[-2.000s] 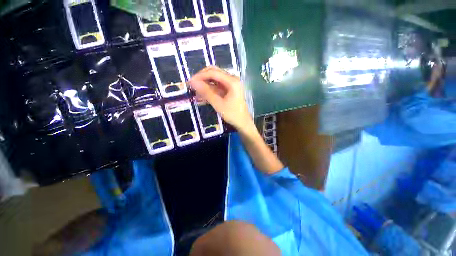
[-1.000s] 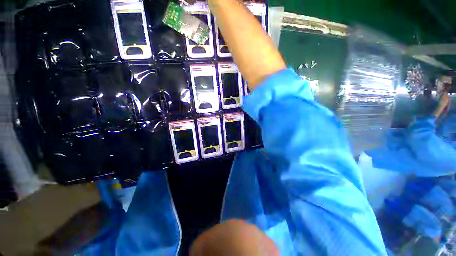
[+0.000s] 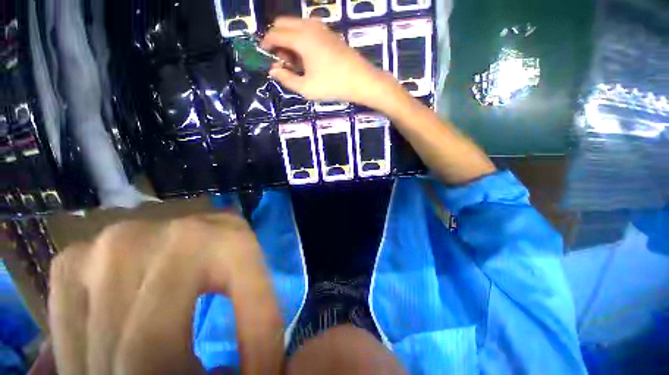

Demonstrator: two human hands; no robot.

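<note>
The black tray (image 3: 213, 157) has white-framed front housings with dark windows (image 3: 336, 150) lying in its pockets, mostly at its right side. My right hand (image 3: 275, 58) is over the tray's middle, thumb and fingers pinched at a thin bright edge. A green circuit board (image 3: 249, 56) shows beside its fingertips, blurred and partly hidden. My right hand and forearm cover part of the middle row of housings. My left hand (image 3: 165, 293) is large, blurred and close to the camera at lower left, below the tray, fingers bent and fingertips out of sight.
A neighbouring filled tray (image 3: 22, 132) is at the left edge, with whitish limp foam sheets (image 3: 92, 139) between the trays. Right of the black tray is the green bench top (image 3: 546, 110) with a bright silvery cluster (image 3: 506, 77). A shiny clear stack (image 3: 623, 139) is at the far right.
The view has shifted left. My right hand has come back from the tray's far side. The circuit board, earlier loose on the tray, is now at its fingertips. My left hand has come into view.
</note>
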